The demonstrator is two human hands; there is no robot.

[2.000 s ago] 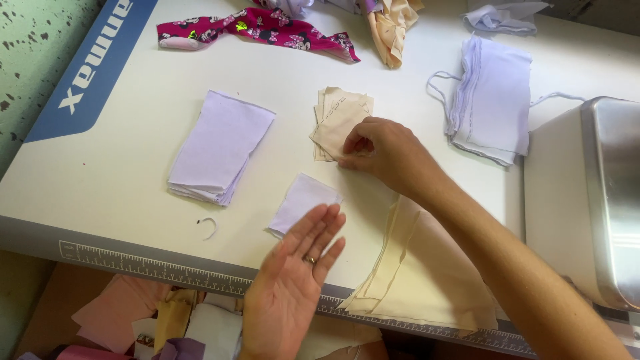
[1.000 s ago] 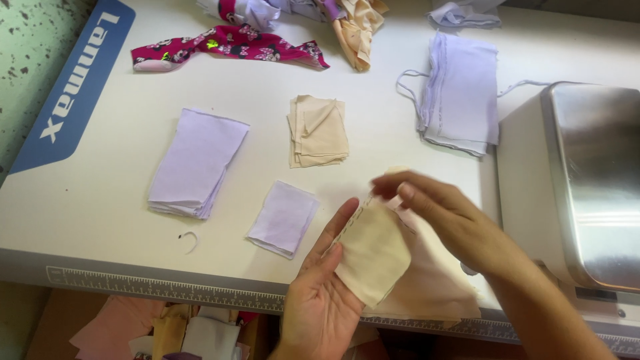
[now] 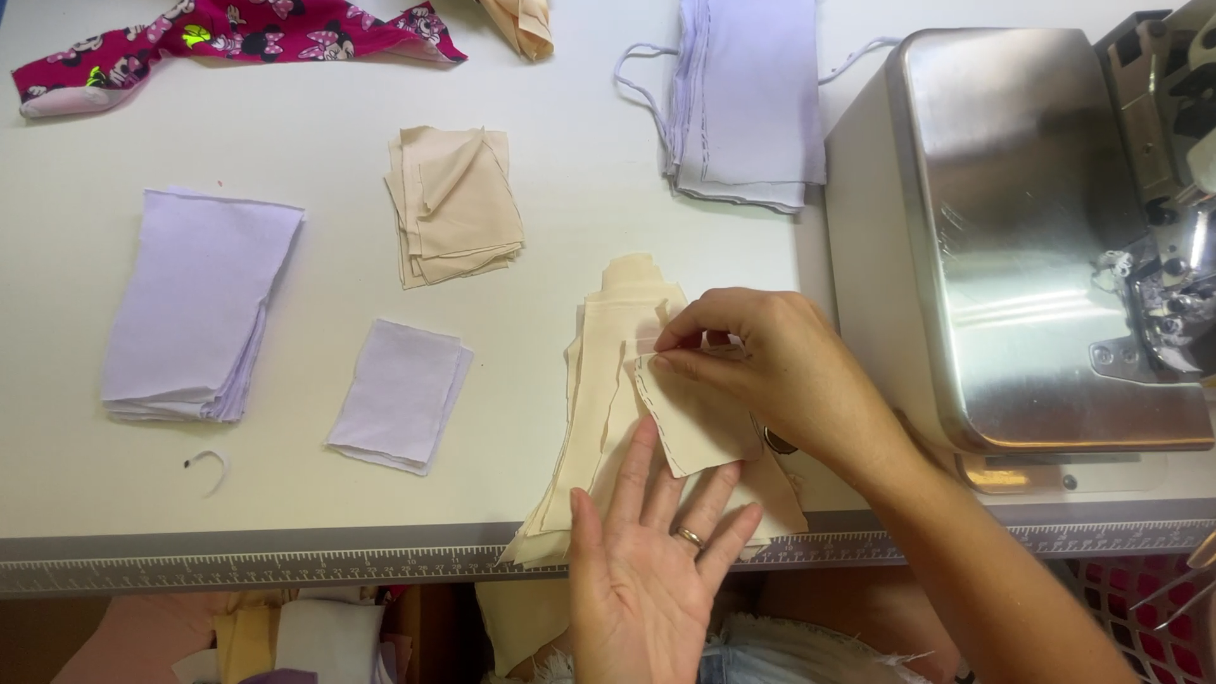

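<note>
My right hand pinches the upper left corner of a small cream fabric piece with a dashed line along its edge. Palm up, my left hand has its fingertips under the lower edge of that piece, fingers spread. Beneath both lies a stack of larger cream fabric pieces. Beige fabric pieces, the top one folded at a corner, are stacked farther up. On the left lie a tall lilac fabric stack and a smaller lilac stack.
A sewing machine with a metal cover stands at right. Lilac pieces with ties lie beside it, and a printed magenta fabric strip at upper left. A ruler strip runs along the table's front edge, with fabric scraps below.
A cream piece lay across my left palm one second ago; now a cream piece is in my right fingers over the larger stack. Two seconds ago my right hand was at the beige stack.
</note>
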